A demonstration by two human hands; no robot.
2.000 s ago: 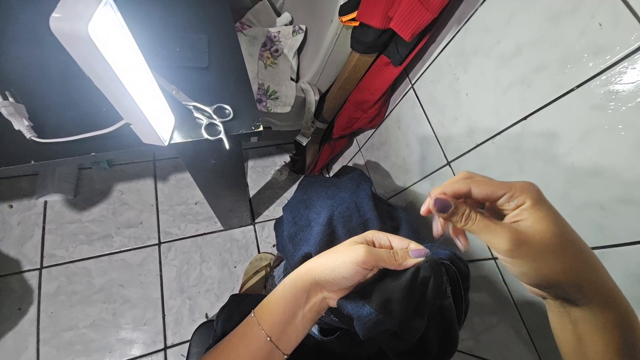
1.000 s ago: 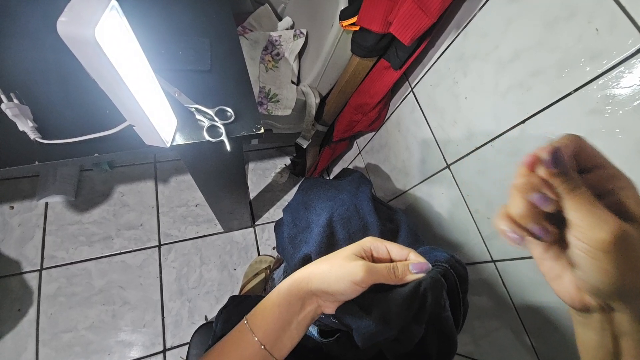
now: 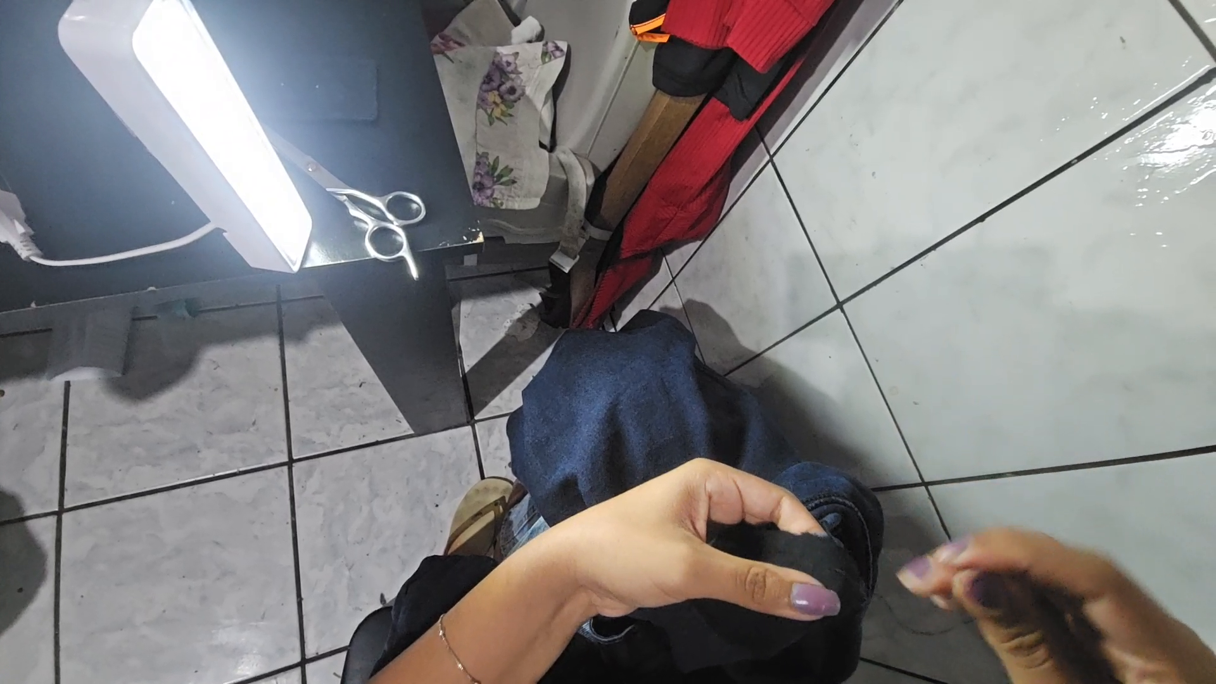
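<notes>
My left hand pinches a fold of black fabric between thumb and fingers, above my lap. Dark blue denim cloth drapes over my knees behind and beside that hand. To the right, my right hand is raised apart from the cloth, slightly blurred, its thumb and fingertips close together. Whether something thin such as a needle or thread sits between those fingertips cannot be made out.
A lit white lamp and metal scissors lie on a black table at the upper left. Floral cloth and red garments hang beyond its corner. A sandalled foot rests on the tiled floor.
My right hand rose away to the right from near the left hand, then came down lower and nearer the cloth. My left hand keeps its pinch, now turned with the thumb lower.
</notes>
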